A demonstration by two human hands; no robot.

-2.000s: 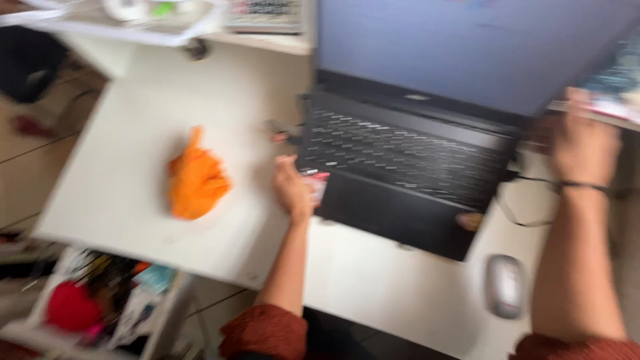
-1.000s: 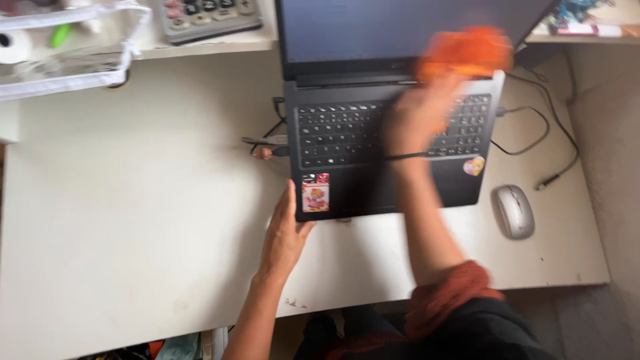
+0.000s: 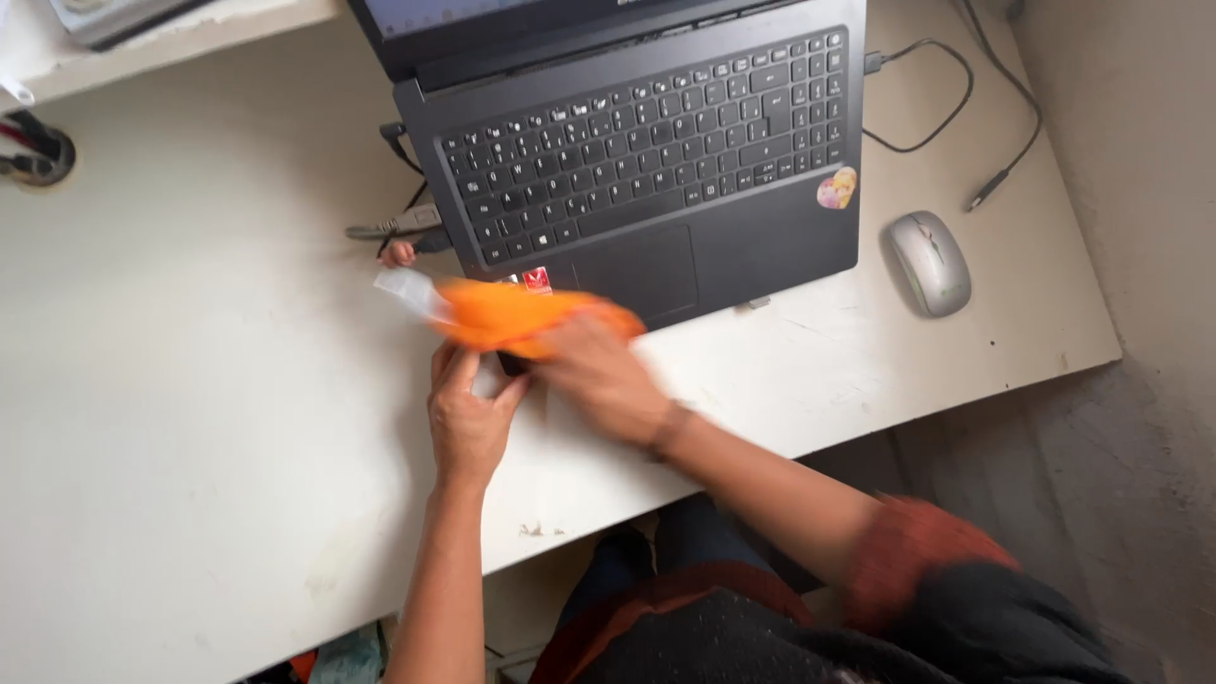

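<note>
An open black laptop (image 3: 769,228) rests on the white desk, tilted a little in view. My right hand (image 3: 608,380), blurred by motion, presses an orange cloth (image 3: 513,315) over the laptop's front left corner, left of the touchpad. A whitish tag or flap (image 3: 413,293) shows at the cloth's left end. My left hand (image 3: 472,404) grips that same front left corner of the laptop between thumb and fingers, just below the cloth. The cloth hides most of the corner.
A silver wireless mouse (image 3: 929,264) lies right of the laptop. Cables (image 3: 1007,176) run from its right side, and plugs (image 3: 408,223) stick out at its left. A cable hole (image 3: 43,157) is at far left, below a white shelf (image 3: 190,52). A wall borders the desk's right side.
The orange cloth, on the desk two seconds ago, was in my right hand near the screen's lower edge one second ago. My right hand has since moved down and left with it to the front left corner.
</note>
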